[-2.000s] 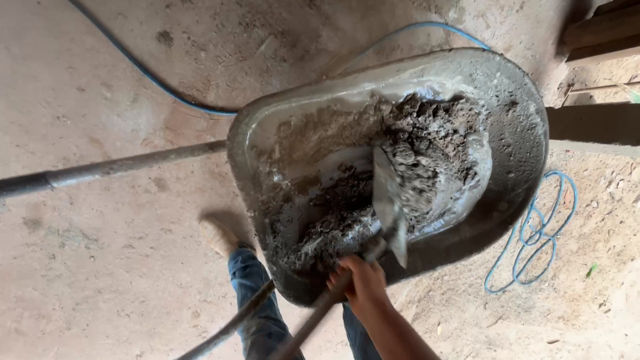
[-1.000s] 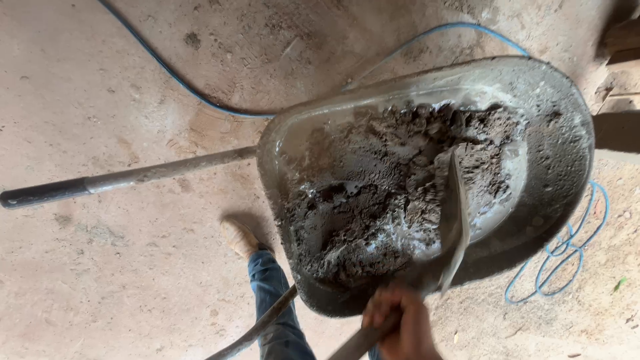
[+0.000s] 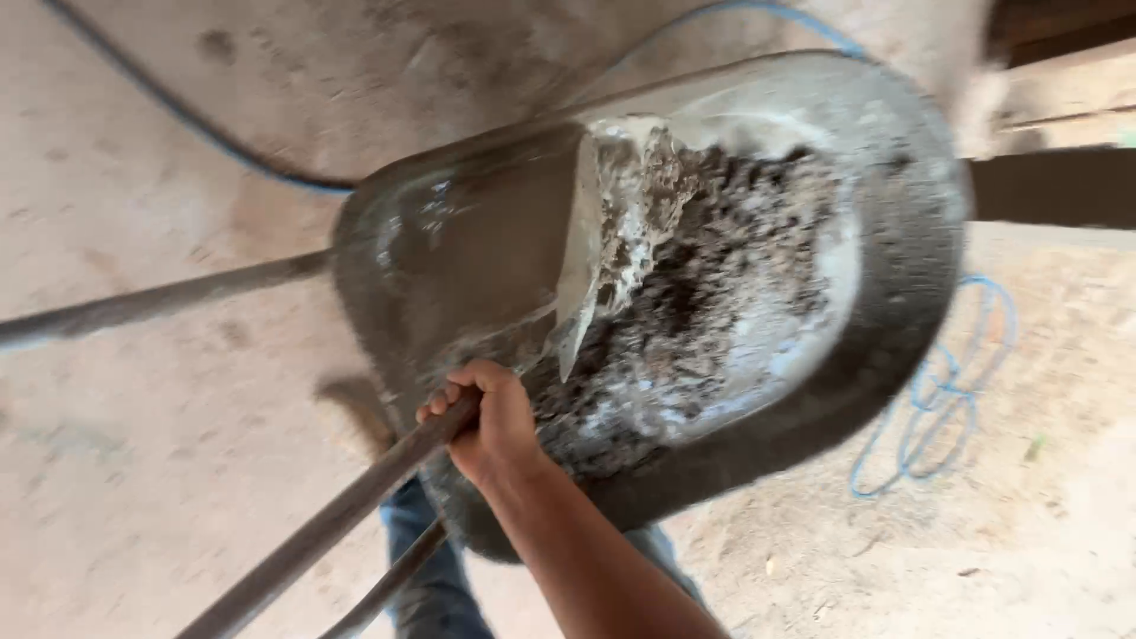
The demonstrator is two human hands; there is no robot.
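Note:
My right hand (image 3: pixel 493 422) is closed around the shaft (image 3: pixel 346 515) of a shovel, low down near the blade. The shaft runs down to the lower left, out of view. The shovel blade (image 3: pixel 577 266) stands on edge inside a wheelbarrow tray (image 3: pixel 914 222), with wet mix heaped against its right side. Dark, lumpy mortar-like mix (image 3: pixel 710 293) lies right of the blade, blurred in places. Left of it, the tray holds a smooth brown wet surface (image 3: pixel 497 240). My left hand is out of view.
One wheelbarrow handle (image 3: pixel 160 293) reaches left, another (image 3: pixel 390 581) down beside my jeans-clad leg (image 3: pixel 430 568). A blue hose (image 3: pixel 186 120) curves behind the tray, and thin blue loops (image 3: pixel 945 390) lie on the ground at right. A dark beam (image 3: pixel 1056 188) is behind the tray's right end.
The shovel blade has moved left within the tray, toward the handle end, and mix now rests against it. The smooth wet surface shows where lumpy mix lay a second ago.

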